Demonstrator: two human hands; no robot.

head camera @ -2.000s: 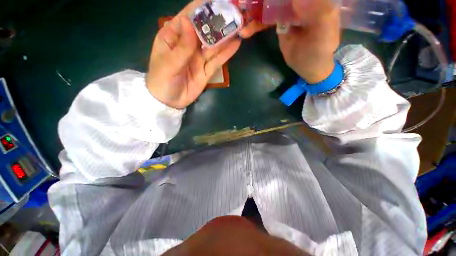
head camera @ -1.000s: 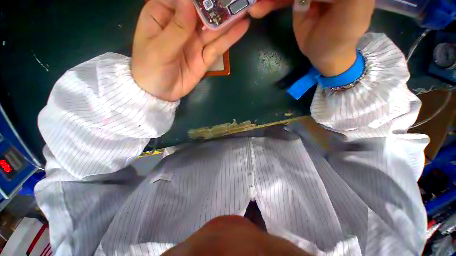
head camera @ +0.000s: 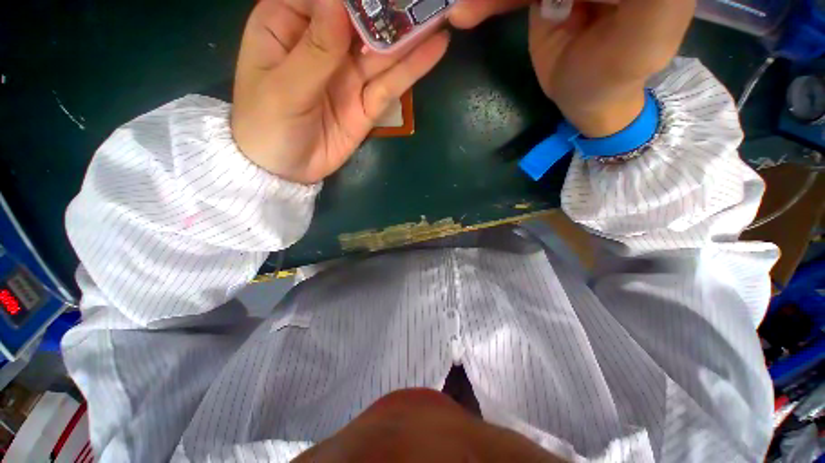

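Note:
My left hand (head camera: 312,99) holds a white-pink device housing (head camera: 404,38) at the top edge, open side up. A circuit board (head camera: 384,20) with silver parts shows inside; the housing's far part is cut off. My right hand (head camera: 606,63) is beside it, its fingers cut off by the top edge, holding the clear dispensing syringe (head camera: 737,13). Only the syringe's rear barrel and blue adapter (head camera: 803,33) show; its tip is out of view. A blue wrist strap (head camera: 617,137) is on my right wrist.
A red-brown bordered square plate (head camera: 405,119) lies on the dark green bench (head camera: 470,172), partly under my left hand. A blue machine with a red display (head camera: 23,294) stands at left. A blue-grey dispenser with a round gauge (head camera: 805,98) and a clear hose (head camera: 785,210) are at right.
Since two seconds ago, the housing and both hands sit higher in the picture, and the red part of the syringe has left view. Over the last second almost nothing has moved.

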